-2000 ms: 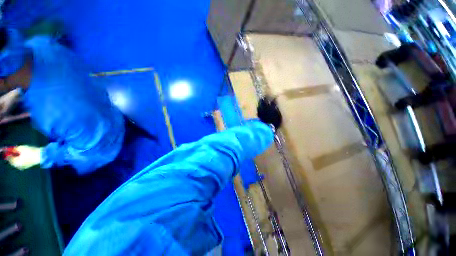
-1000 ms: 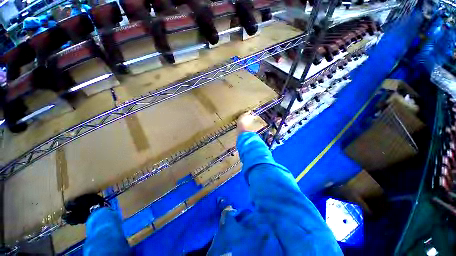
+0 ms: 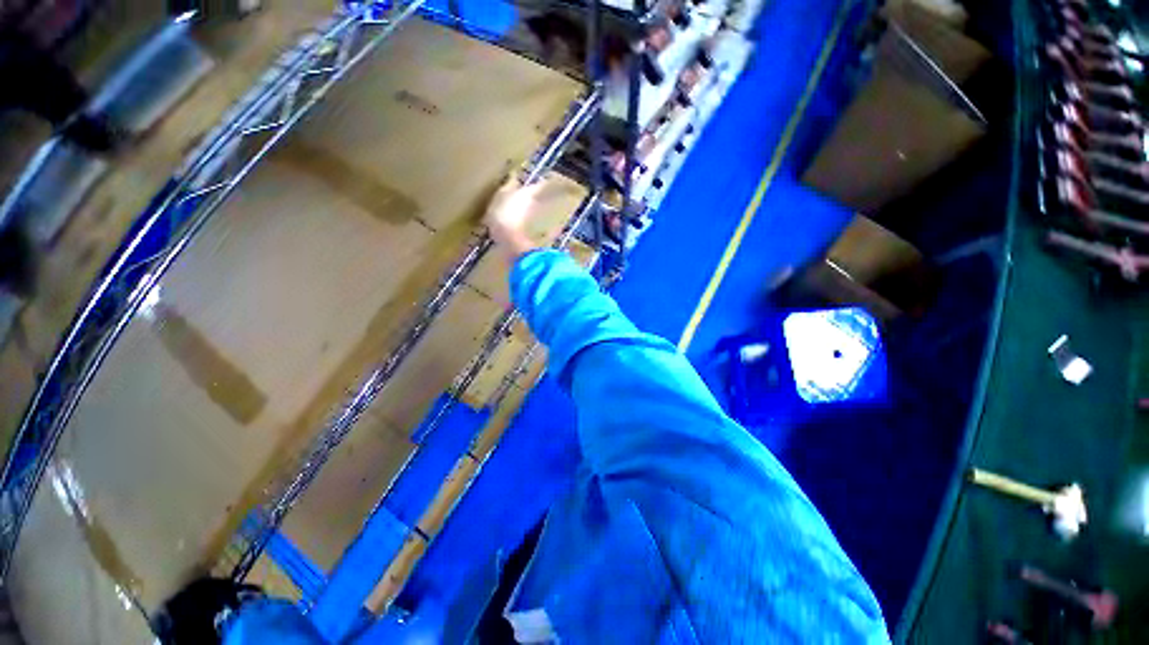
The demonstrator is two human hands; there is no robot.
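Observation:
A chrome wire rack with a tan cardboard-lined shelf (image 3: 302, 252) fills the left and centre of the view. My right hand (image 3: 512, 217) is bare and closed around the rack's front wire edge near its far corner post. My left hand (image 3: 208, 611), in a black glove, is at the same front edge at the bottom left. It is dark and partly cut off, so its fingers cannot be made out.
A green bench (image 3: 1027, 365) on the right holds a padded mallet (image 3: 1068, 509) and reddish-brown units (image 3: 1086, 151). A white-topped blue stool (image 3: 834, 355) and an open carton (image 3: 895, 120) stand beside it. Another rack stands beyond the corner post. A yellow line crosses the blue floor.
The view has turned to the right, bringing the bench and mallet further in and leaving only a blurred part of the upper shelf's units. Both hands remain at the rack's front edge.

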